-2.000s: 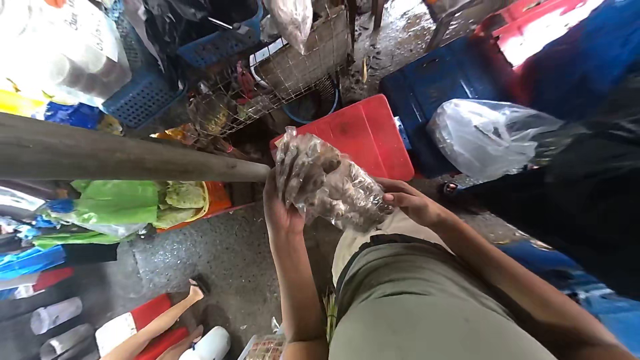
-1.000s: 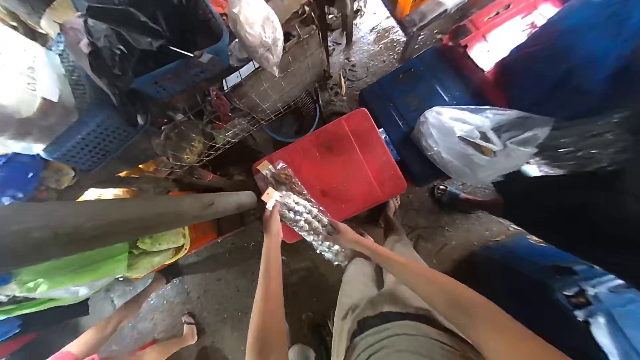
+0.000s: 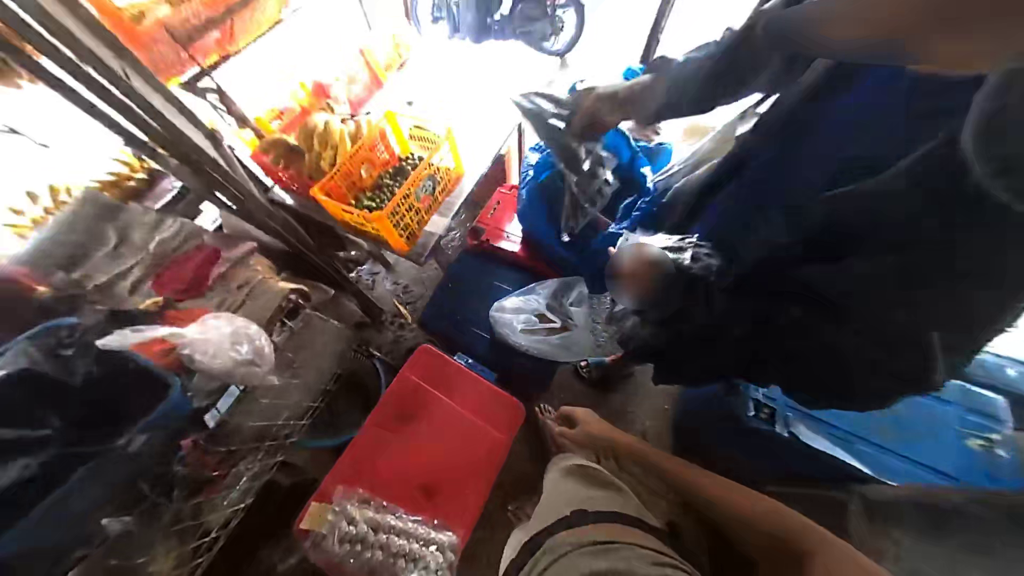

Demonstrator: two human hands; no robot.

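My right hand (image 3: 582, 436) hangs over my knee, close to the near right edge of a red plastic lid (image 3: 424, 432); its fingers look bent, and I cannot tell whether anything is in them. A clear plastic pack of small pale, rounded pieces (image 3: 384, 540) lies on the lower end of the lid. My left hand is out of view. Beyond the lid, an open clear plastic bag (image 3: 546, 320) with something brown inside rests on a dark blue container (image 3: 456, 300).
A person in dark clothes (image 3: 840, 240) bends in from the right, handling a plastic bag (image 3: 580, 168). An orange crate (image 3: 392, 184) of small round produce stands beyond. At left are a wire rack, a knotted plastic bag (image 3: 228, 348) and a dark tub (image 3: 88, 424).
The view has swung up and to the right. The pack that both hands held one second ago now lies on the red lid, and my left hand has left the view.
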